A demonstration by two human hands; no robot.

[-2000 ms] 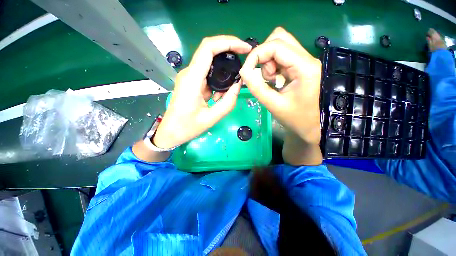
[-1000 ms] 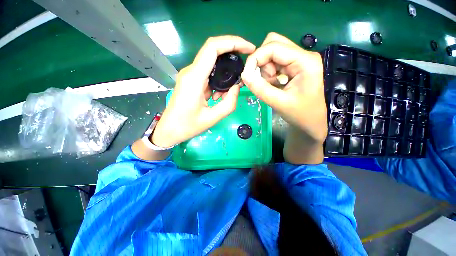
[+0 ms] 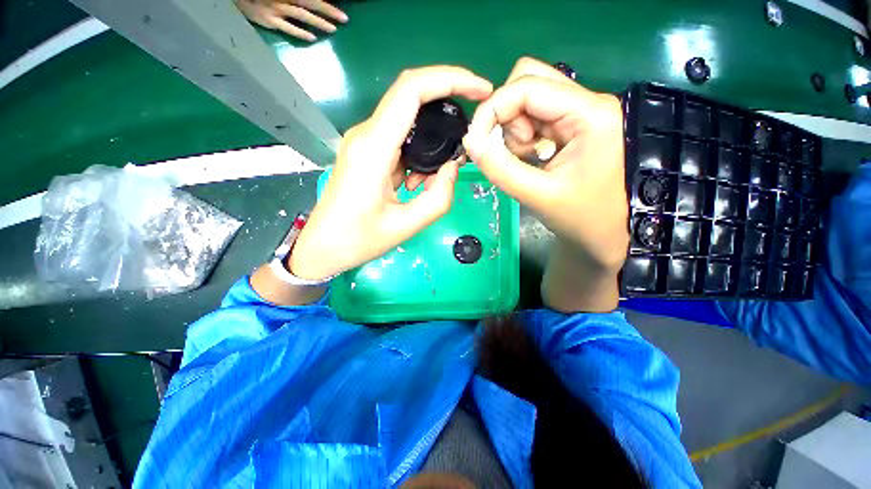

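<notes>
A round black part (image 3: 436,137) is held on edge between the thumb and fingers of my left hand (image 3: 374,186), above the green tray (image 3: 420,308). My right hand (image 3: 546,153) is closed beside it, with thumb and forefinger pinched at the part's right rim. A small pale tip shows between the right fingers; whatever is pinched is too small to tell. Another black disc (image 3: 467,249) lies in the green tray among tiny silver bits.
A black compartment tray (image 3: 707,201) with a few discs is at the right. A crinkled clear bag (image 3: 134,234) lies at the left. A grey post (image 3: 229,81) stands ahead. Discs lie on the green conveyor (image 3: 430,38). Another person's hand (image 3: 291,15) is over it; a blue sleeve (image 3: 840,277) is at right.
Another person's hand has come in at the top left. The discs on the conveyor have shifted left, and the hand at the far right is gone. My hands have barely moved.
</notes>
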